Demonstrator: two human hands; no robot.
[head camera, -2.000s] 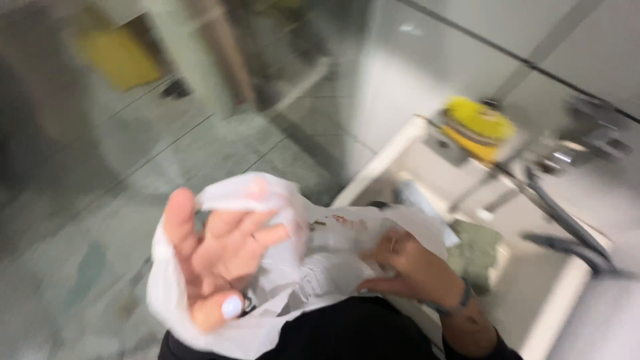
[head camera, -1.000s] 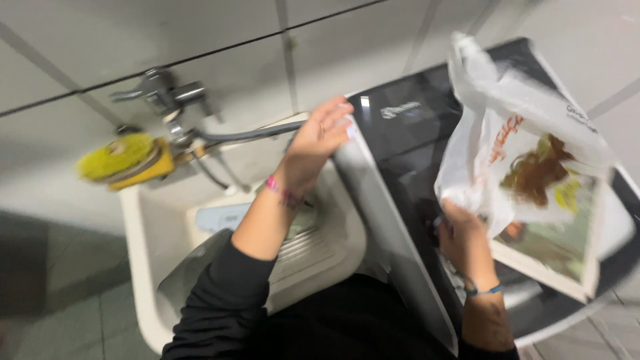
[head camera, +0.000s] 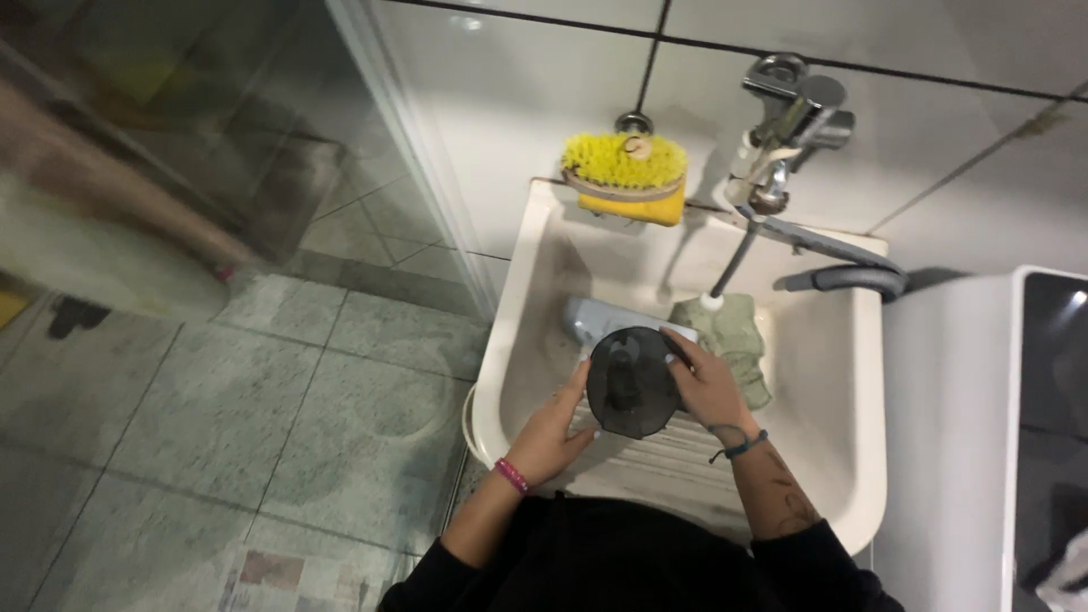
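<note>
Over a white laundry sink (head camera: 869, 408), a dark translucent round container (head camera: 633, 382) is held between my two hands. My left hand (head camera: 552, 421), with a pink bracelet at the wrist, presses its fingers against the left side. On the right side, my right hand (head camera: 710, 382) grips the rim, a dark cord bracelet at that wrist. Behind the container, a light blue plastic object (head camera: 595, 316) lies in the sink beside a wet green cloth (head camera: 735, 340). The end of a thin grey hose (head camera: 735, 262) meets the cloth.
A yellow-bristled scrub brush (head camera: 625, 166) rests on a yellow holder at the sink's back left corner. Above the sink is a chrome wall tap (head camera: 795, 119). A grey drain hose (head camera: 850, 276) hooks over the back rim. A white appliance (head camera: 952, 425) with a dark top stands at right.
My right hand has left the white plastic bag on the appliance's top. Both hands are now over the sink, holding the dark container. The view has turned left.
</note>
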